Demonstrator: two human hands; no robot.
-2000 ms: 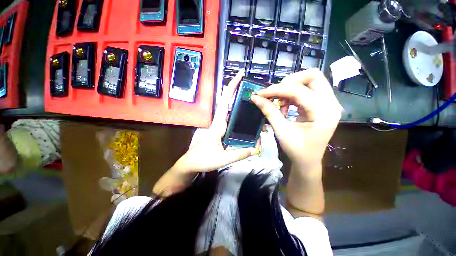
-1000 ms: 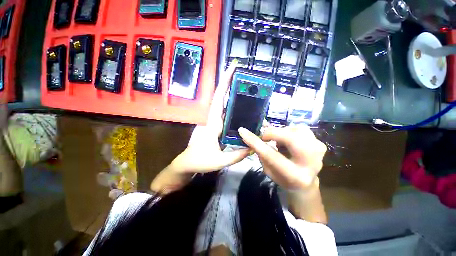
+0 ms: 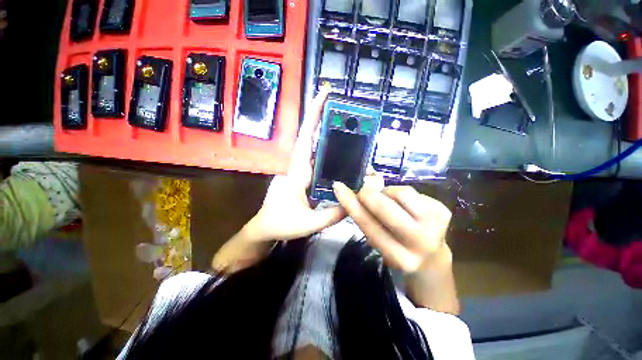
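Observation:
A phone unit [image 3: 343, 156] with a dark screen and teal-blue frame is held upright near the middle, its small round feature at the far end. My left hand [image 3: 287, 204] is shut on it, with the palm under and beside it and the fingers along its left edge. My right hand [image 3: 403, 223] has a fingertip on the lower end of the phone, just below the screen. The other right fingers are bent together. Whether they pinch something tiny cannot be seen.
A red tray [image 3: 158, 149] with phone units lies at left. A clear blister tray [image 3: 415, 105] lies behind my hands. Tweezers, a white wipe [image 3: 491, 95], a bottle [image 3: 522, 28] and a round dish [image 3: 600, 81] are at right. A cardboard box [image 3: 503, 239] is below the bench edge.
My right hand has moved from the phone's far end down to its near end. The phone is turned more upright, and its round feature is now uncovered.

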